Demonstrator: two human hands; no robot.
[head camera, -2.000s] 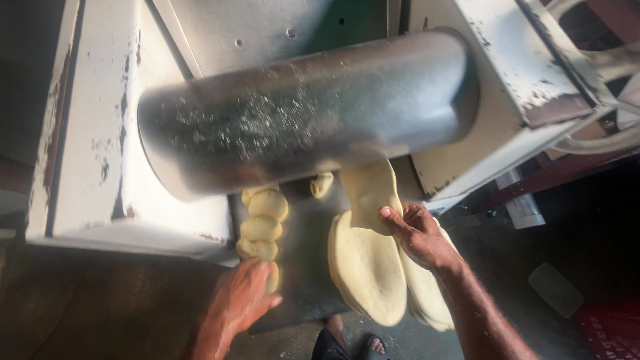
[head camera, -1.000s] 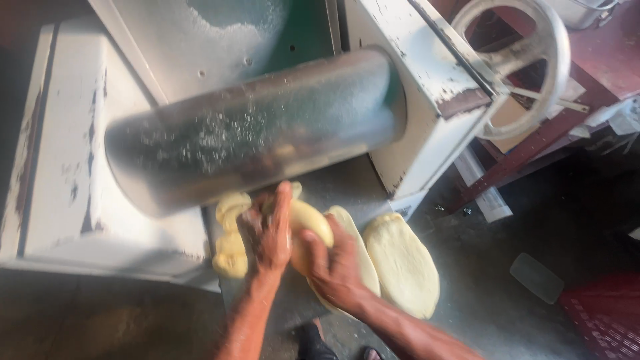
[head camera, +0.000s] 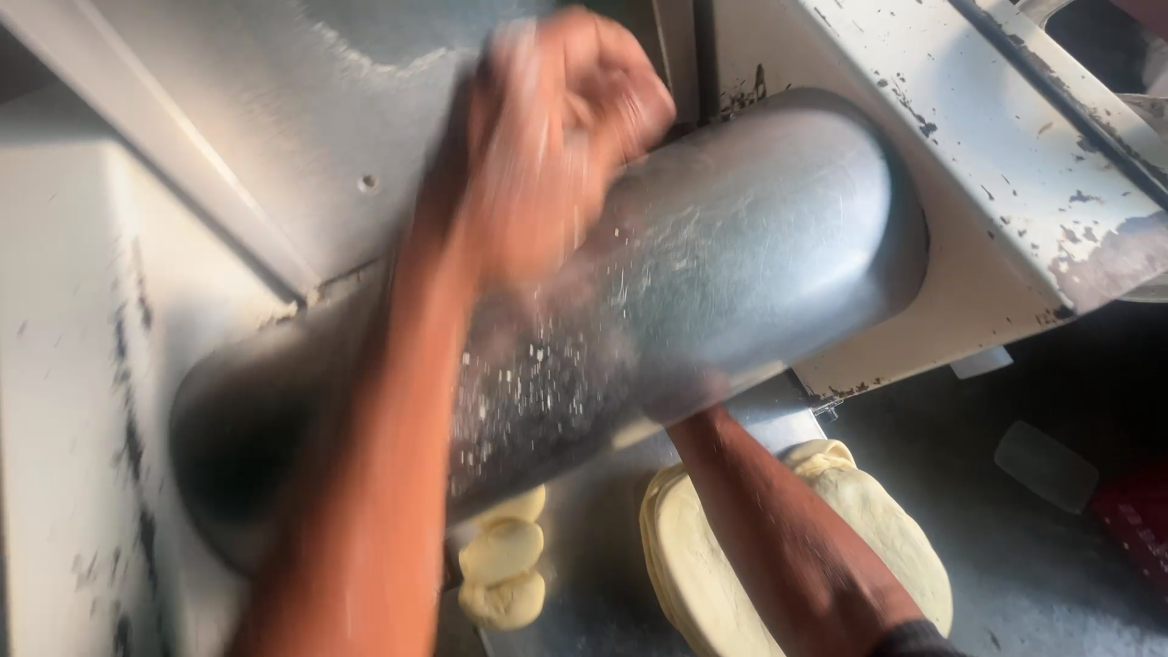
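My left hand (head camera: 566, 137) is raised over the steel roller (head camera: 766, 237) of a dough sheeter, blurred, its fingers partly curled; whether it holds anything is not clear. My right forearm reaches up under the roller's near edge, and the right hand is hidden behind it. Flattened oval dough sheets (head camera: 703, 566) lie stacked beneath the right forearm, with another dough sheet (head camera: 876, 520) to their right. Small dough pieces (head camera: 502, 552) sit in a row below the roller, between my forearms. White specks cover part of the roller's surface.
White housings with chipped paint flank the roller, one at left (head camera: 82, 365) and one at right (head camera: 958, 182). A sloping metal plate (head camera: 365, 119) rises behind it. At lower right are a pale translucent piece (head camera: 1046, 465) and a red object (head camera: 1136, 520).
My left hand has risen from the dough to above the roller. The right hand has gone from the dough to beneath the roller, out of sight. The view has moved closer to the roller.
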